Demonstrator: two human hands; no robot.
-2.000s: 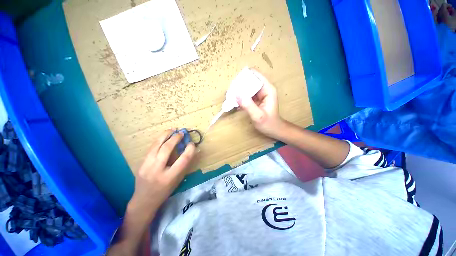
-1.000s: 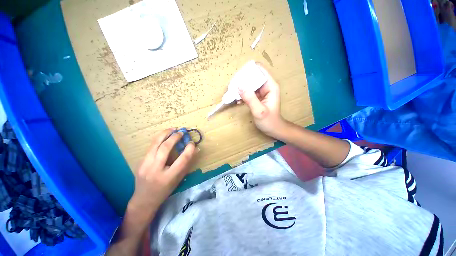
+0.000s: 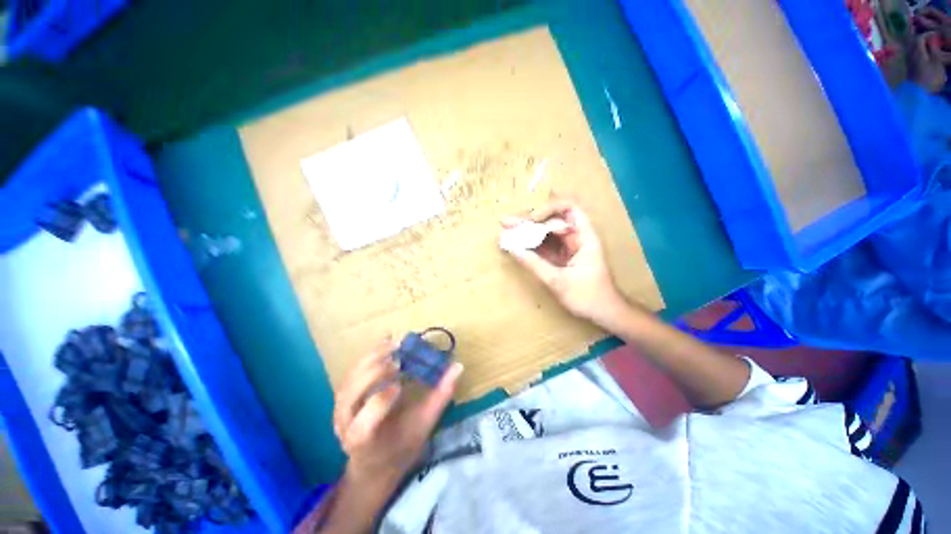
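Observation:
My left hand holds a dark looped part between thumb and fingers over the near edge of the cardboard mat; its thin ring points away from me. My right hand is over the mat's right side, its fingers closed around the white glue bottle. The bottle is partly hidden by the fingers, and its nozzle cannot be made out. A white square pad lies on the mat's far left part.
The left blue bin holds a heap of dark looped parts. The right blue bin has a brown cardboard lining. White scraps lie on the mat and green bench. A person's blue sleeve is at the right.
The view has shifted, showing more of the left bin. The glue bottle has turned, and its long nozzle no longer shows. The dark part, still in my left hand, is more exposed.

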